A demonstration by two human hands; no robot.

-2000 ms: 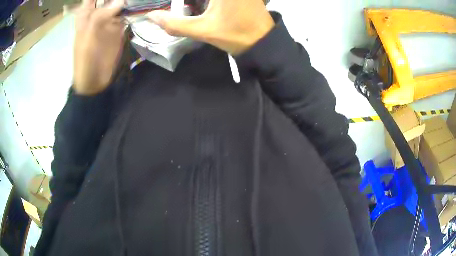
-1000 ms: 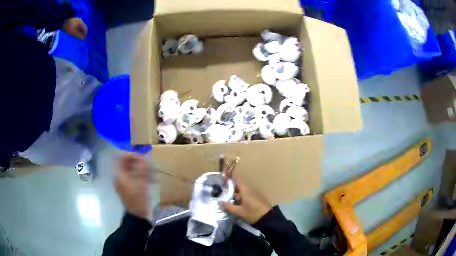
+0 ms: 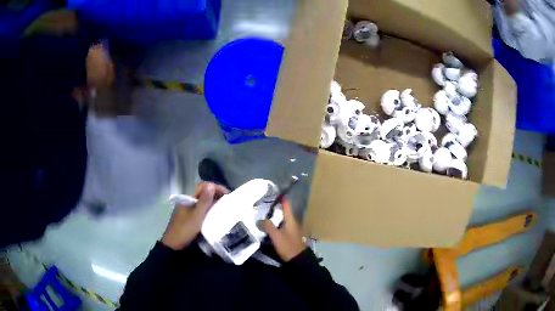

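My left hand [image 3: 198, 214] and my right hand [image 3: 285, 232] hold a white camera body housing [image 3: 234, 222] low in front of my chest, one hand on each side. Its squarish bracket end with a dark opening points toward me. A white stick, likely an antenna [image 3: 183, 199], sticks out at my left hand. Thin dark leads [image 3: 283, 193] rise by my right fingertips with small light ends. Ball shells [image 3: 389, 136] lie piled in the cardboard carton [image 3: 389, 200] ahead to the right.
A blue round stool [image 3: 244, 79] stands left of the carton. Another person [image 3: 42, 140] in dark clothing is at the left. An orange pallet jack [image 3: 487, 240] is at the lower right. Blue bins [image 3: 152, 17] are at the top left and right. Yellow-black tape marks the floor.
The view has swung left, so the carton sits further right. My left hand, blurred and away from the housing before, is now on its left side. The housing has turned in my hands.
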